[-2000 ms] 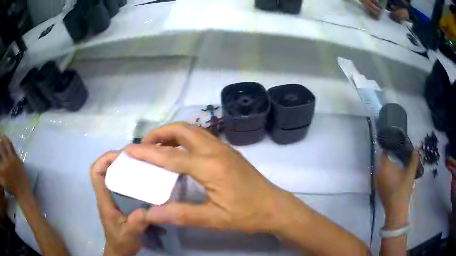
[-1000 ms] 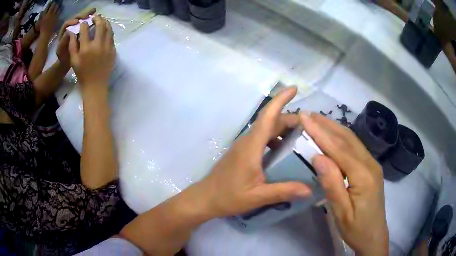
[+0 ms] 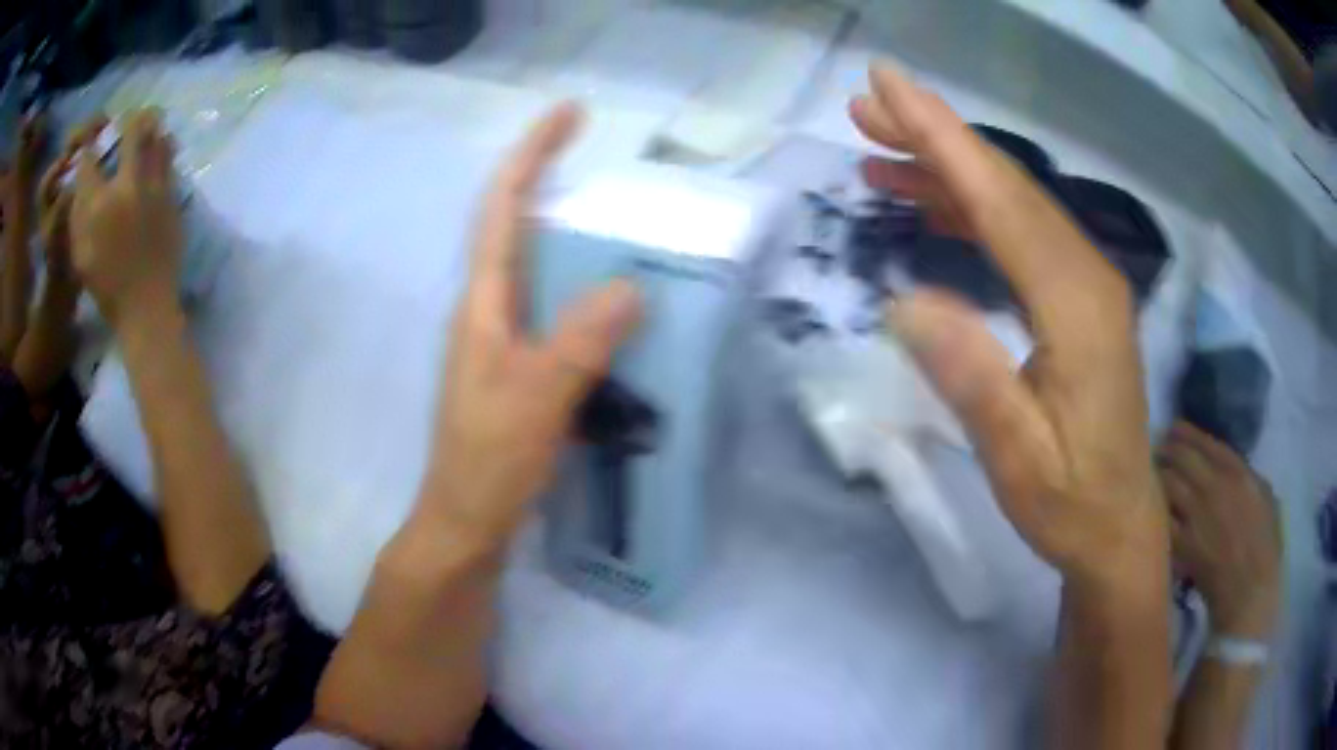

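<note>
A light blue-grey retail carton (image 3: 660, 440) with a dark device picture lies in front of me, its white end (image 3: 660, 213) pointing away. My left hand (image 3: 506, 352) is at its left side, thumb over the printed face and fingers along the edge; the frame is blurred, but the hand seems to rest on or hold the carton. My right hand (image 3: 1026, 337) is raised to the right, apart from the carton, fingers and thumb spread, holding nothing. A white stick-shaped item (image 3: 916, 498) lies between the carton and my right hand.
Small black clips (image 3: 836, 249) are scattered beyond the carton. Black cups (image 3: 1107, 227) stand behind my right hand, more at the far left (image 3: 425, 22). A neighbour's hands (image 3: 125, 220) work at the left. Another person's hand (image 3: 1224, 513) is at the right, near a pale blue carton (image 3: 1224, 366).
My right hand has let go of the carton end and moved away, opened. The carton's printed face now shows upward. The view has shifted, and the white stick-shaped item now shows.
</note>
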